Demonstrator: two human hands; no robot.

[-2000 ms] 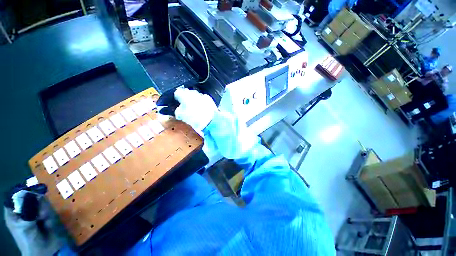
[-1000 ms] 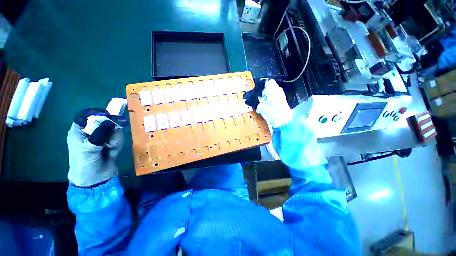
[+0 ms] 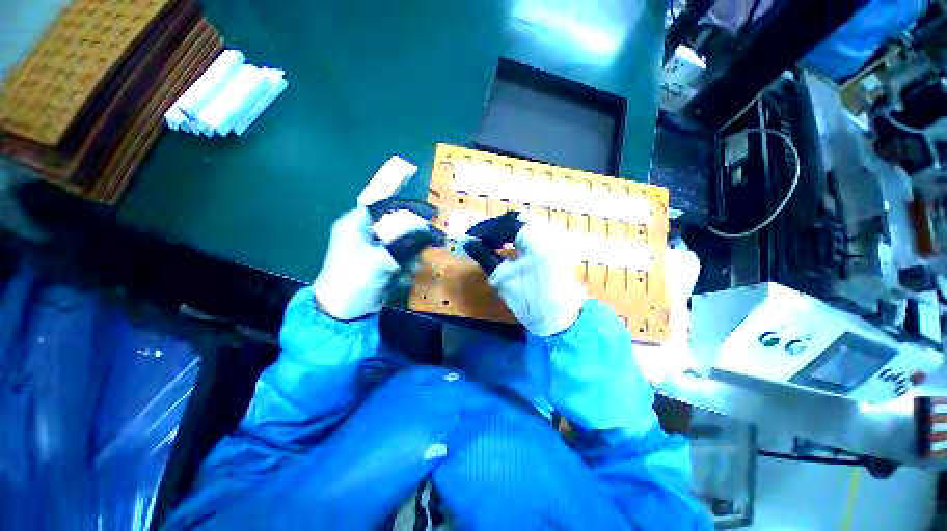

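The orange-brown fixture plate (image 3: 540,280) lies tilted at the near edge of the bench, with white pieces (image 3: 561,197) seated in its two rows. My left hand (image 3: 358,259), in a white glove with black fingertips, is at the plate's left edge and holds a white bundle (image 3: 388,178) that sticks up past the fingers. My right hand (image 3: 535,272), gloved the same way, is over the left part of the plate, fingertips near the left end of the lower row. Something small and white shows between the two hands' fingertips; blur hides whether the right fingers grip it.
Several white bundles (image 3: 228,95) lie at the back left beside a tall stack of fixture plates (image 3: 78,73). A black shallow tray (image 3: 556,119) is behind the plate. A white machine panel (image 3: 815,347) stands at right. A blue-lined bin (image 3: 104,404) is at lower left.
My right hand has moved left from the plate's right end to its left part, near my left hand. The view has swung left, showing more of the plate stack.
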